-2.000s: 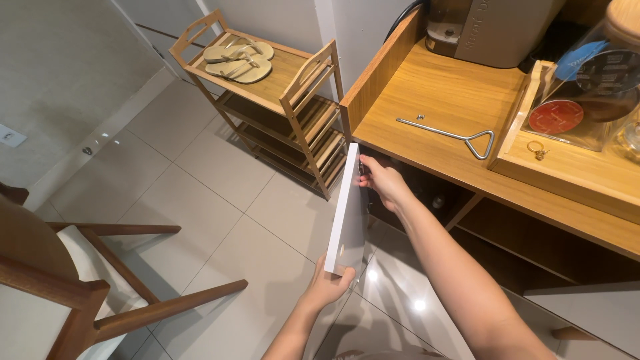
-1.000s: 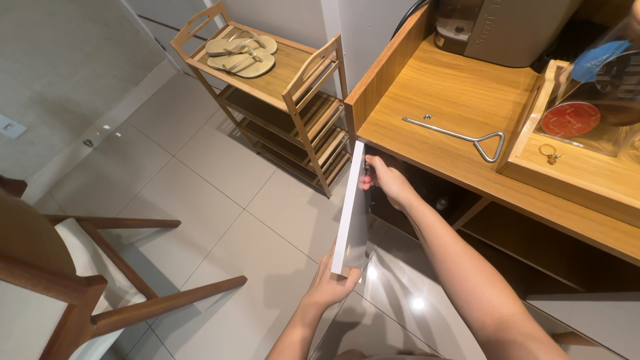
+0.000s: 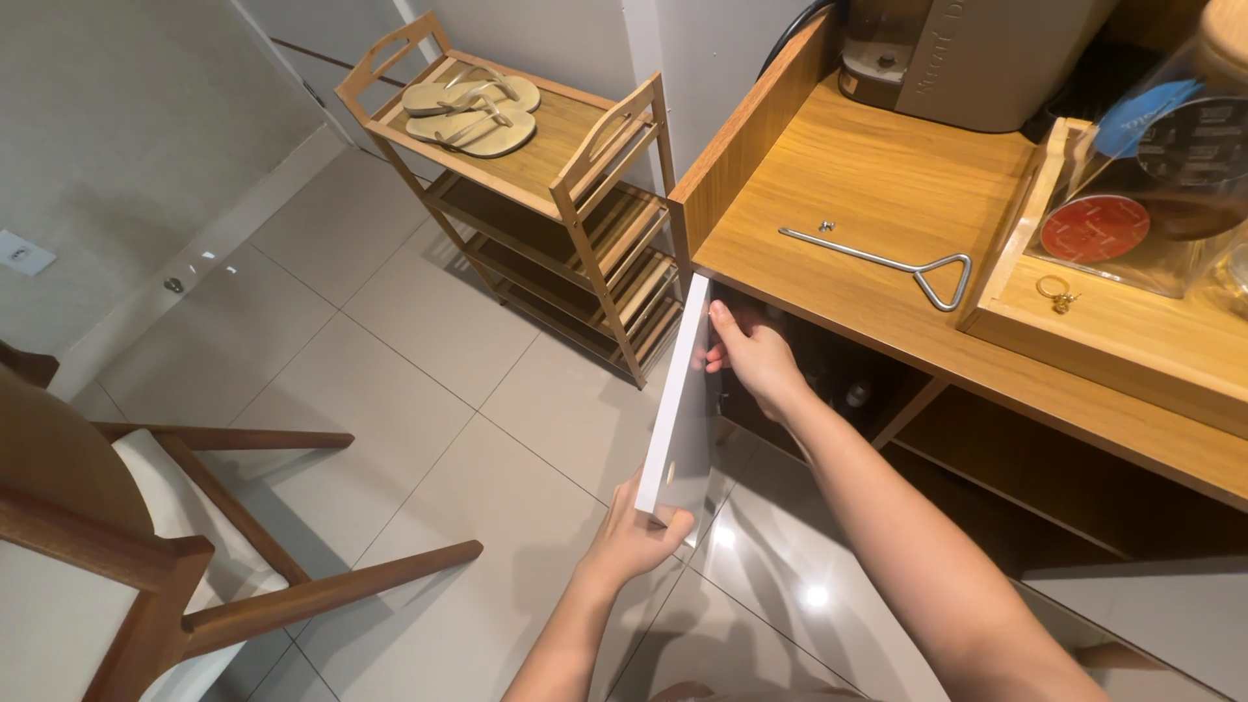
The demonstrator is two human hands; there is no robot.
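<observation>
A white cabinet door panel (image 3: 675, 400) stands swung out from the front of a wooden cabinet (image 3: 877, 175). My left hand (image 3: 639, 531) grips the panel's near lower corner, thumb on the inner side. My right hand (image 3: 746, 351) is at the inner face near the hinge side, fingers bent; whether it holds a small part there cannot be told. On the cabinet top lie a metal rod tool with a triangular handle (image 3: 877, 261) and a tiny metal piece (image 3: 827, 226). The inside of the cabinet behind my right hand is dark.
A slatted wooden rack (image 3: 575, 195) with sandals (image 3: 473, 112) on top stands beyond the door. A wooden tray (image 3: 1121, 331) with a ring (image 3: 1058, 292) and a clear container is at the right, near a coffee machine (image 3: 965, 58). A wooden chair (image 3: 175, 546) stands at the left.
</observation>
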